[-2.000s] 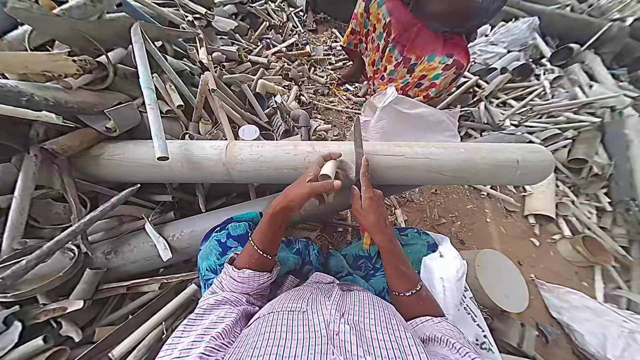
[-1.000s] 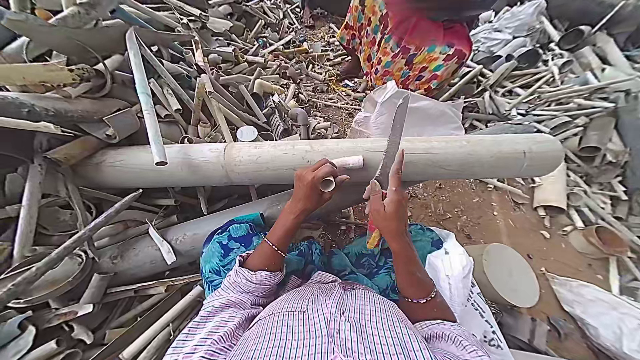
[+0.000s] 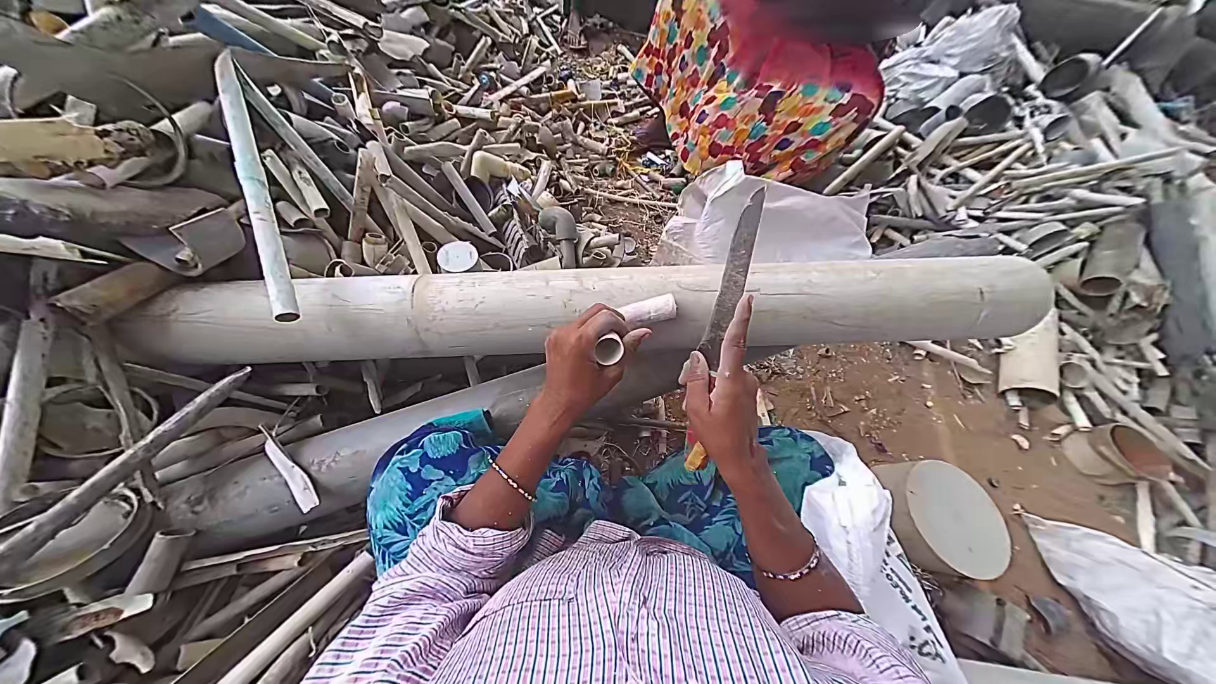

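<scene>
In front of me a large grey plastic pipe [image 3: 380,313] lies crosswise. My left hand [image 3: 584,356] grips a short plastic pipe piece [image 3: 609,349], its open end facing me. Beyond those fingers, another pale, short pipe piece [image 3: 650,309] shows against the large pipe; whether it is the same piece I cannot tell. My right hand [image 3: 725,408] holds a broad-bladed knife [image 3: 736,275] upright by its red and yellow handle [image 3: 696,456], the index finger stretched along the blade. The blade crosses in front of the large pipe and touches neither short piece.
Heaps of scrap pipe [image 3: 446,142] lie left and beyond. A second thick pipe [image 3: 323,465] slants below the first. A person in a patterned skirt [image 3: 760,104] is across from me, near a white sack [image 3: 760,223]. Another white sack [image 3: 860,532] and a capped pipe [image 3: 955,518] stand at my right.
Since two seconds ago the knife has tilted to the right at its tip and moved away from the left hand. The left hand has turned the short pipe piece, so its open end now faces me.
</scene>
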